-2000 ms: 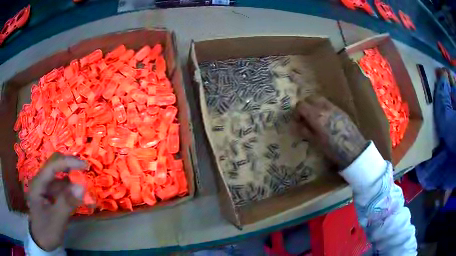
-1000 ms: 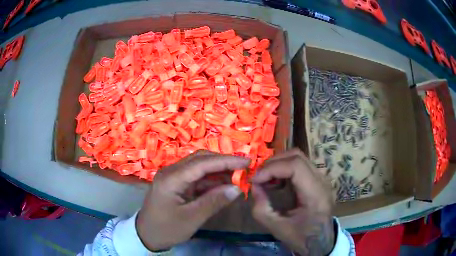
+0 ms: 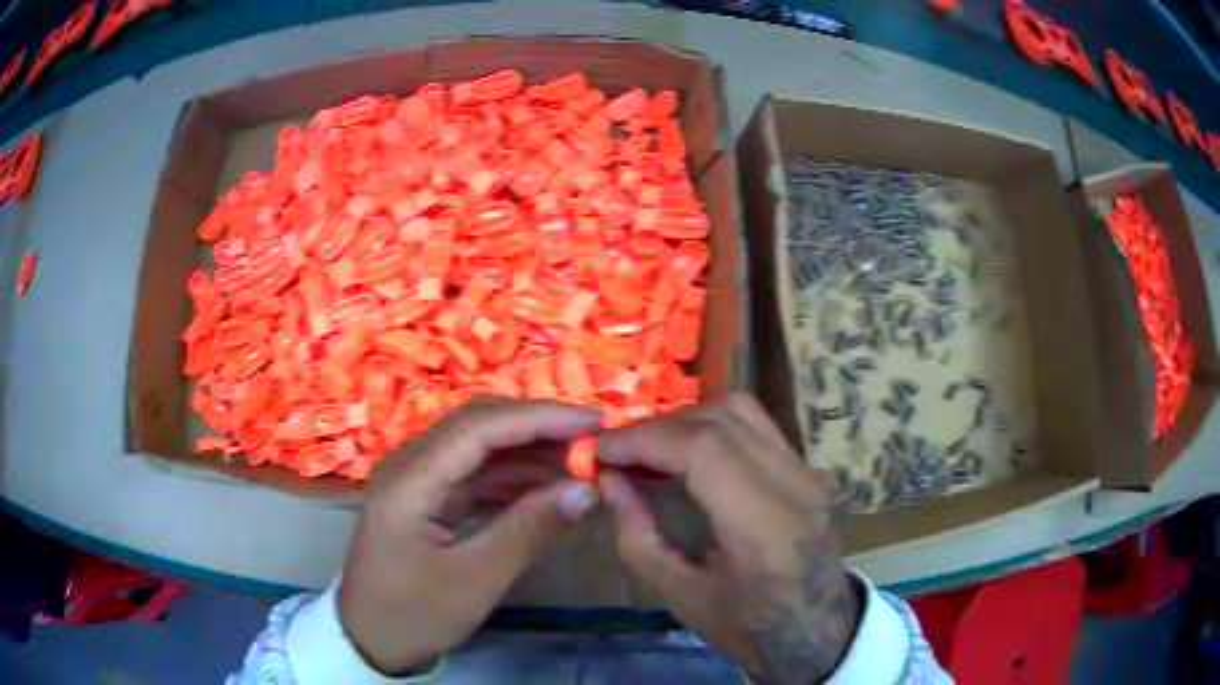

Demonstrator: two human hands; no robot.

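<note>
My left hand [image 3: 462,529] grips a small orange plastic piece [image 3: 583,458] between thumb and forefinger, in front of the near edge of the large parts carton. My right hand [image 3: 729,529] meets it from the right, with its thumb and forefinger pinched at the piece. Whether a metal spring is between the fingers is hidden. The large parts carton [image 3: 733,268] is heaped with orange pieces [image 3: 442,281]. The spring carton [image 3: 1057,335] to its right holds scattered small metal springs [image 3: 870,241], densest at the far left.
A smaller parts carton [image 3: 1197,268] with orange pieces stands at the far right. A dark green conveyor belt [image 3: 923,34] with orange controller shells [image 3: 1050,43] runs behind. One loose orange piece [image 3: 27,273] lies on the table at far left. Red stools [image 3: 1017,629] stand below the table's near edge.
My right hand has left the spring carton and my left hand the heap; both have come together at the orange piece. Since the last earlier frame they have drawn closer and the view has shifted slightly.
</note>
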